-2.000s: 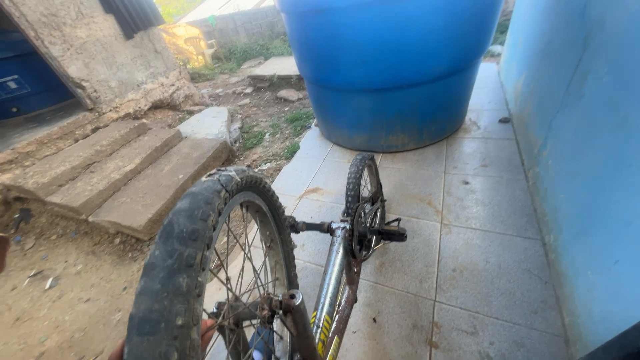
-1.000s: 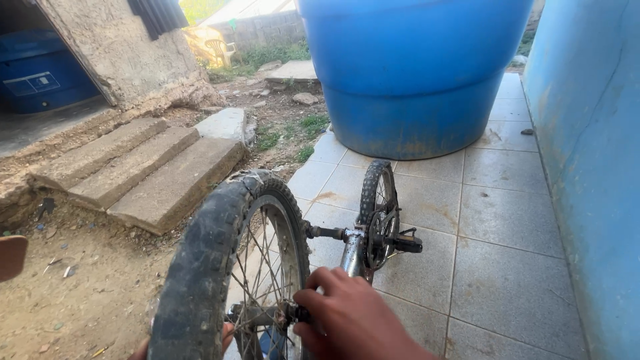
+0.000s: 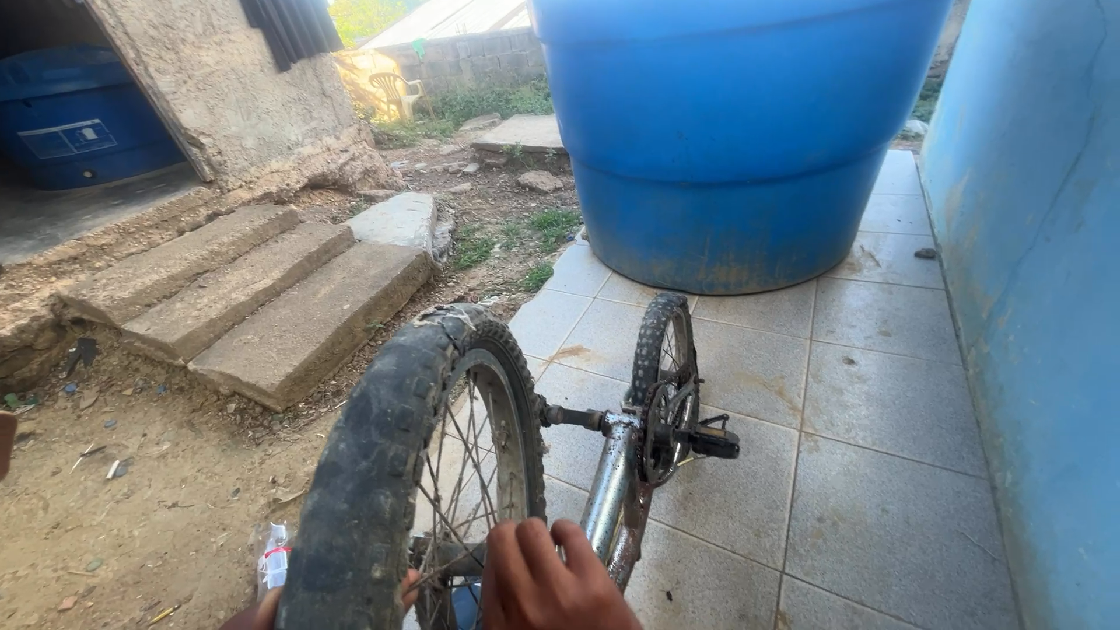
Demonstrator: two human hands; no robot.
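Note:
A bicycle with a worn, knobby tire [image 3: 359,464] on its near wheel stands upside down on the tiled floor. Beyond that wheel are the metal frame [image 3: 612,490], the chainring, a black pedal [image 3: 716,441] and the far wheel [image 3: 667,350]. My right hand [image 3: 547,577] is at the hub on the near wheel's right side, fingers curled; what they grip is hidden. Low on the left, my left hand [image 3: 254,612] is mostly behind the tire, with fingertips showing among the spokes. Frayed strands wrap the top of the tire.
A big blue water tank [image 3: 735,149] stands on the tiles ahead. A light-blue wall [image 3: 1032,289] runs along the right. Concrete steps [image 3: 306,324] rise at the left toward a doorway with another blue tank [image 3: 79,122]. Clear plastic packaging [image 3: 273,556] lies on the dirt.
My right hand, out of view two seconds ago, came to the near wheel's hub one second ago and is still there, now lower in view. The bicycle stays in place.

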